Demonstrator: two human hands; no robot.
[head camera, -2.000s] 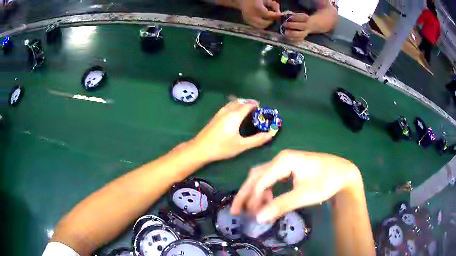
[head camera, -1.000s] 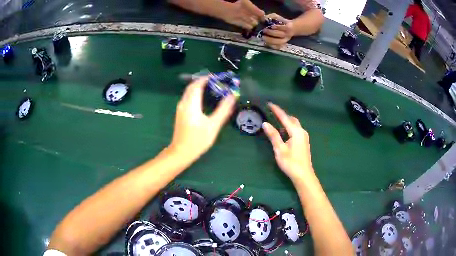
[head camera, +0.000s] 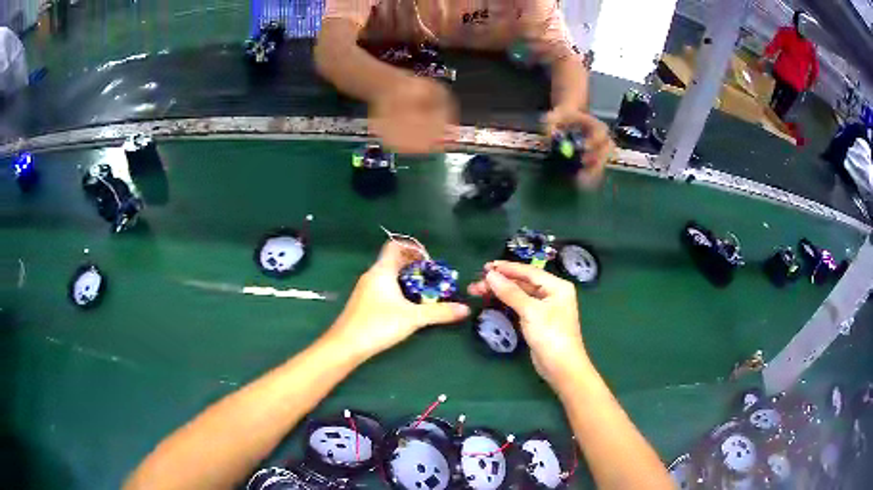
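My left hand (head camera: 383, 299) holds a black housing with a blue ring-shaped circuit board (head camera: 428, 280) facing up. A thin pale lead sticks up behind it. My right hand (head camera: 538, 311) is just right of the board, its thumb and fingertips pinched together on a thin cover lead (head camera: 488, 278); the plug is too small to make out. A round end cover (head camera: 498, 330) with a black rim and grey face hangs or lies below my right fingertips; I cannot tell which.
Another housing (head camera: 529, 247) and cover (head camera: 579, 262) lie behind my right hand. Covers (head camera: 418, 466) are piled at the near edge, more at the right (head camera: 737, 450). A metal rail (head camera: 258, 125) runs along the far side. A person opposite holds a housing (head camera: 569, 148).
My left hand has brought the housing down and steadied it. My right hand has pinched the lead of the cover it was reaching for. The person opposite has reached over the rail.
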